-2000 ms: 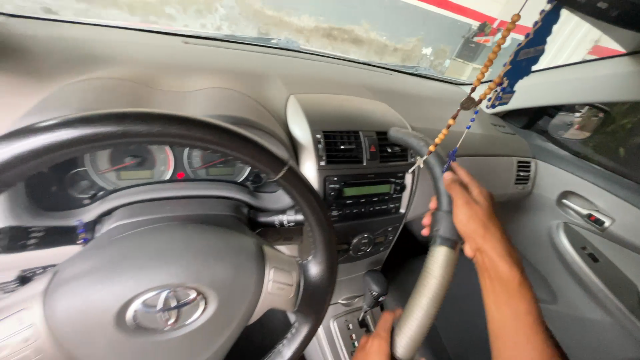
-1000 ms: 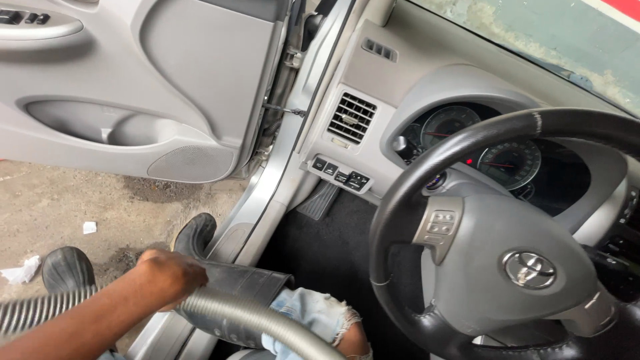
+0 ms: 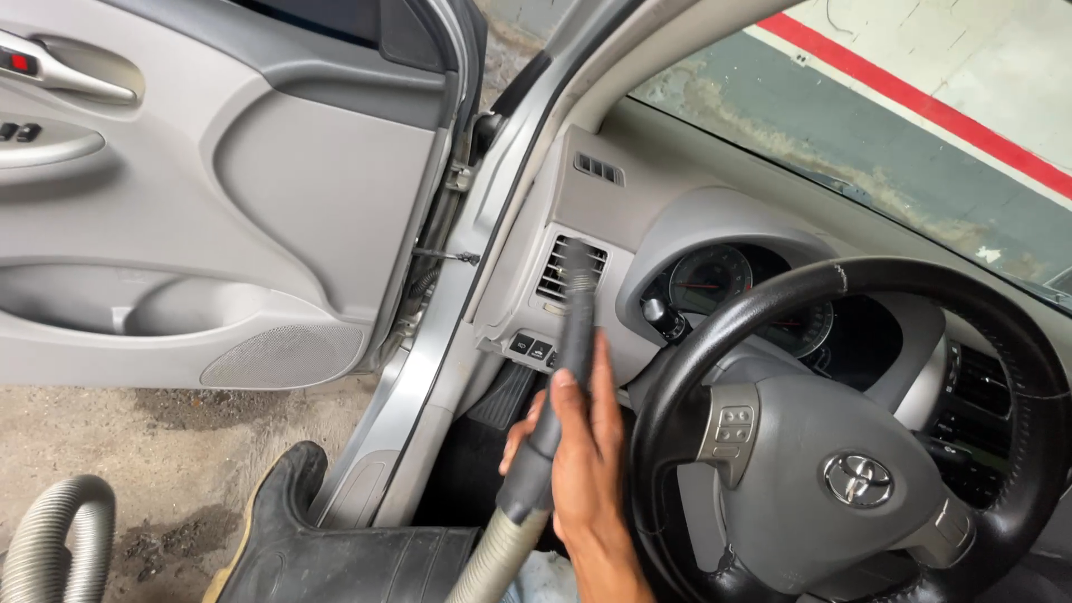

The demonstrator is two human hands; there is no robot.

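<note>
My right hand (image 3: 586,444) is wrapped around the dark tube of a vacuum hose nozzle (image 3: 574,339), its thumb toward me and some fingers behind the tube. The blurred nozzle tip lies over the slats of the left dashboard air vent (image 3: 553,268); whether it touches them I cannot tell. Below the hand, the grey ribbed hose (image 3: 494,557) runs down out of the frame. Just right of the hand is the black steering wheel (image 3: 662,419). My left hand is not in view.
The driver's door (image 3: 335,193) stands open at left. A black rubber boot (image 3: 335,561) lies across the sill (image 3: 360,486). A looped ribbed hose (image 3: 54,536) is over the concrete floor. A control stalk (image 3: 664,318) sticks out behind the wheel; a pedal (image 3: 502,398) shows in the footwell.
The view has swung from the centre console to the driver's door side. The nozzle, earlier near the centre vents, is now at the left vent. The hand seen on the hose one second ago is gone.
</note>
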